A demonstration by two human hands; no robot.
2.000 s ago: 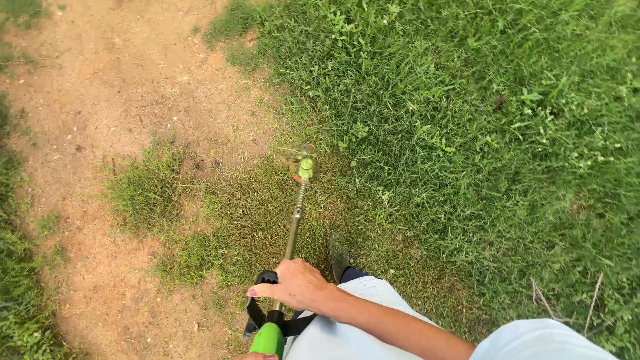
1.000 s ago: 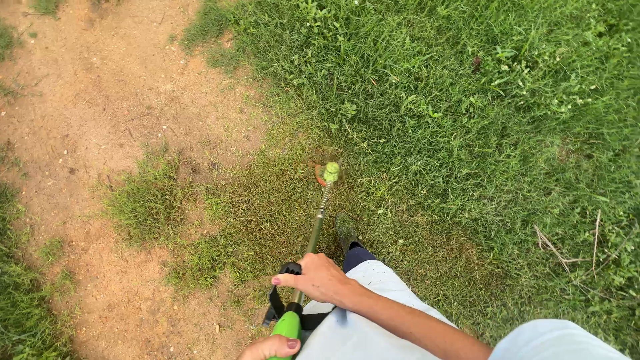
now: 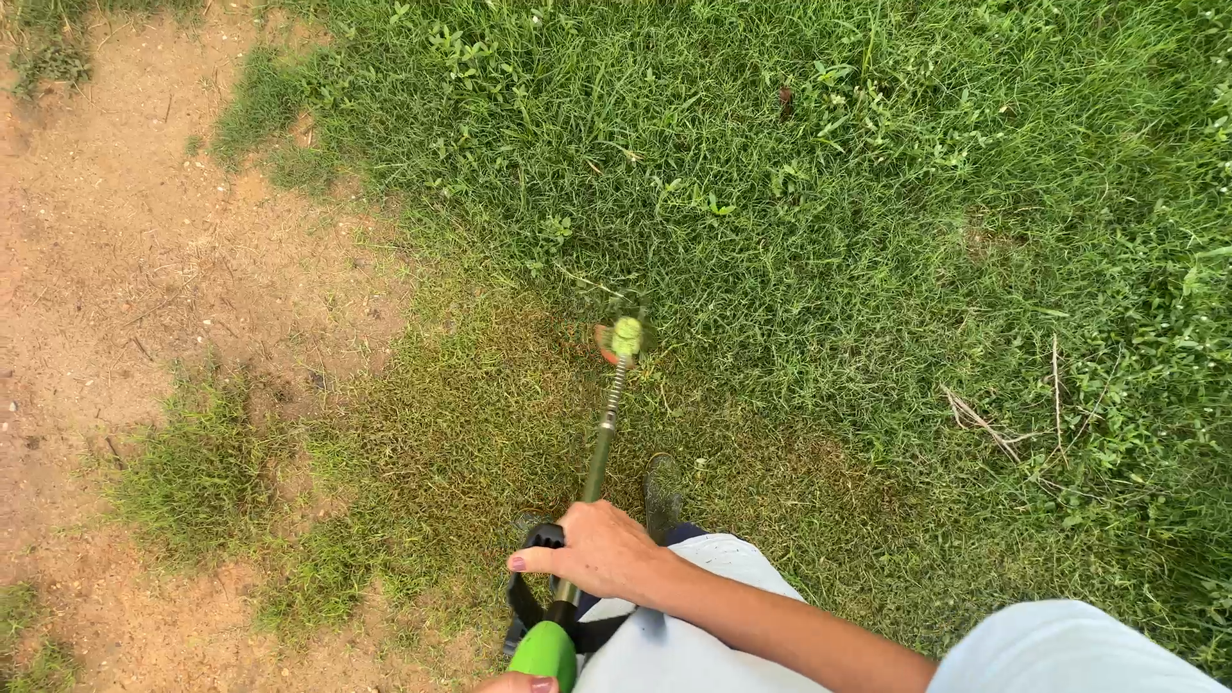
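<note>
A string trimmer reaches up from the bottom of the head view. My right hand (image 3: 602, 553), its arm coming from the lower right, grips the metal shaft (image 3: 599, 462) beside a black handle (image 3: 547, 537), thumb pointing left. My left hand (image 3: 520, 683) is at the bottom edge with its thumb against the green housing (image 3: 547, 653); most of it is cut off. Black straps hang by the housing. At the far end, the yellow-green trimmer head (image 3: 626, 337) with an orange part (image 3: 608, 346) is over short grass, its surroundings blurred.
Thick green grass (image 3: 722, 144) covers the upper middle and right, with dry twigs (image 3: 991, 419) at the right. Bare sandy soil (image 3: 173, 250) lies left, with a grass tuft (image 3: 192, 472). My dark shoe (image 3: 662, 491) stands just right of the shaft.
The trimmer head has moved right, from the browned patch beside the bare soil towards the green grass. Both hands have kept hold of the trimmer.
</note>
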